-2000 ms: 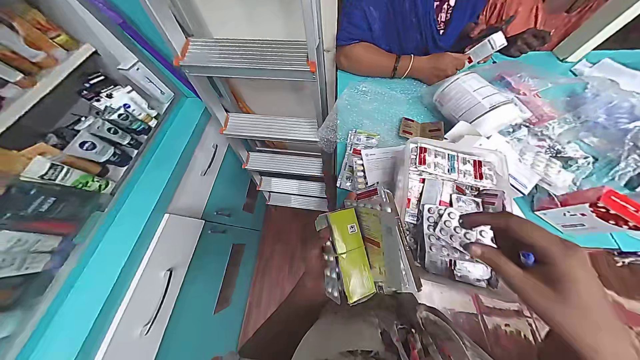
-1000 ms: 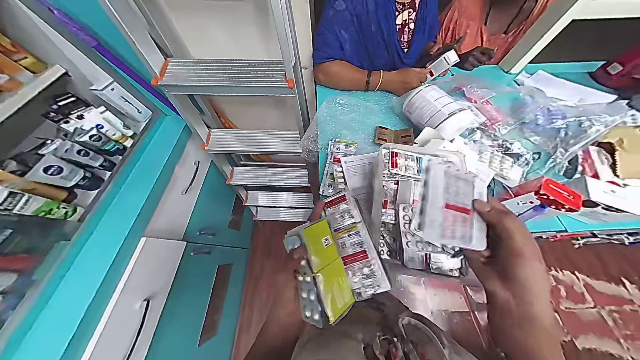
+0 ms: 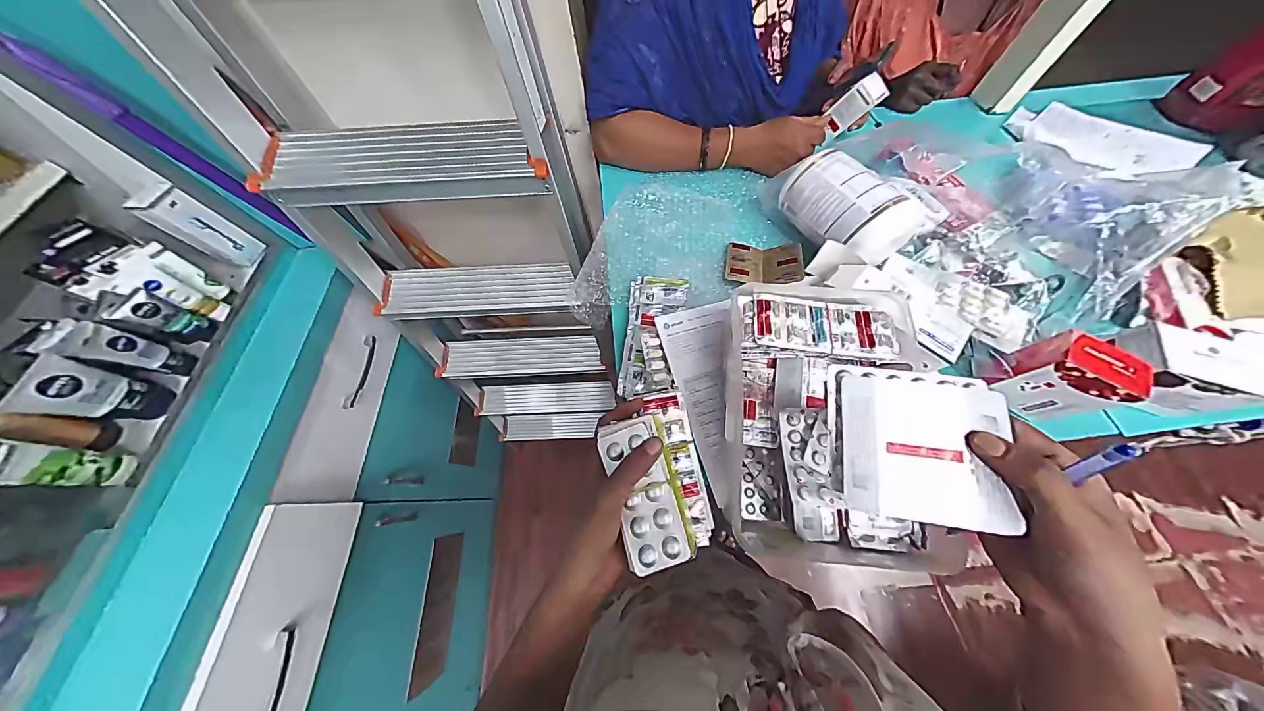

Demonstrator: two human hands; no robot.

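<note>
My left hand (image 3: 617, 494) grips a small stack of blister packs (image 3: 657, 518); a silver one with round tablets lies on top, under my thumb, and a yellow-green edge shows behind it. Between the thumb and fingers of my right hand (image 3: 1027, 494) are flat white medicine packs (image 3: 923, 449) with a red stripe, held above the right part of a clear plastic box (image 3: 736, 425). A blue pen (image 3: 1104, 462) sticks out by that hand. Inside the box lie many blister packs (image 3: 820, 326). A printed paper sheet (image 3: 696, 370) and more strips (image 3: 647, 341) lie left of it.
Across the turquoise table, a person in blue (image 3: 691, 79) holds a small white box (image 3: 857, 104); another person sits beside them. Near them are a white tub (image 3: 849, 207), bubble wrap (image 3: 681, 232), plastic bags (image 3: 1086, 217) and a red-and-white box (image 3: 1071, 373). An aluminium stepladder (image 3: 405, 163) stands at the left, beside drawers.
Two seconds ago my right hand held a blister pack of round tablets; now it holds flat white packs. The stack in my left hand has turned, with a silver blister pack now on top.
</note>
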